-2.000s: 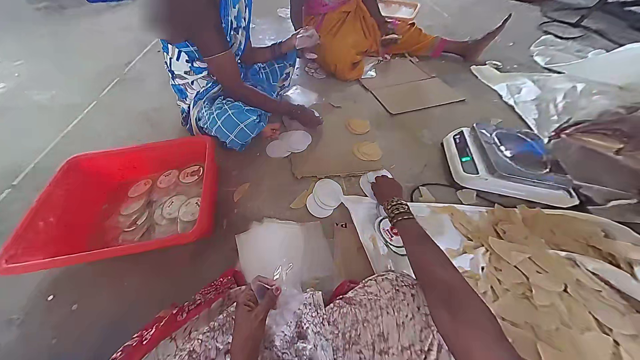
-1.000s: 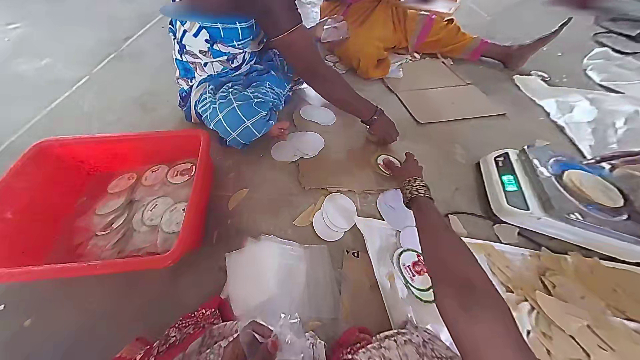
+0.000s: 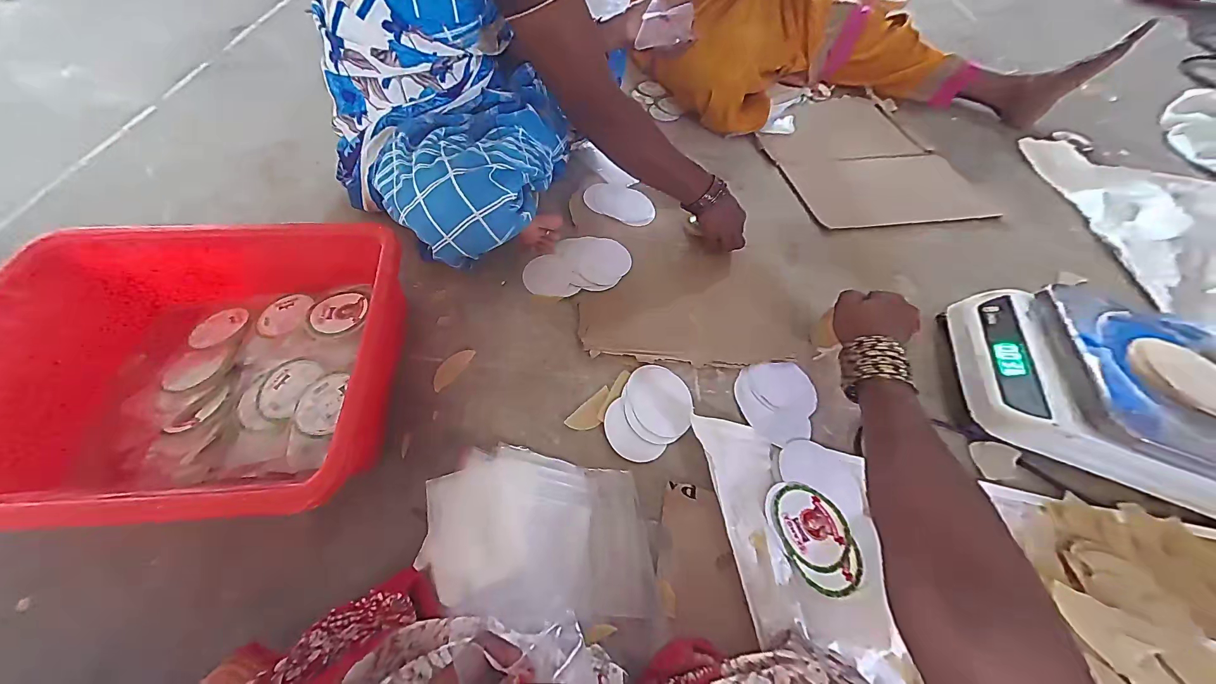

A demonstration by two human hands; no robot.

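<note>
My right hand [image 3: 874,318], with patterned bangles at the wrist, is over the floor left of the digital scale [image 3: 1012,356]. Its fingers are curled; a tan piece [image 3: 825,332] shows beside them, and I cannot tell if it is held. A little of my left hand [image 3: 505,655] shows at the bottom edge by a crumpled clear plastic bag [image 3: 565,651], its grip hidden. Near my lap lie clear plastic sleeves [image 3: 513,532], white paper discs [image 3: 655,408], more white discs [image 3: 779,394] and a printed round label [image 3: 812,532] on a white sheet [image 3: 750,494].
A red plastic tub [image 3: 394,380] on the left holds bagged printed discs. Opposite, a co-worker's hand [image 3: 717,223] is over a cardboard sheet [image 3: 684,328]. Folded cardboard [image 3: 902,190] lies by another person's outstretched leg. Thin tan pieces [image 3: 1121,570] are heaped at the lower right.
My right hand has moved forward from beside the white discs. The printed disc at its fingers a second ago no longer shows there. A disc-shaped item now shows on the scale, which was bare of it two seconds ago.
</note>
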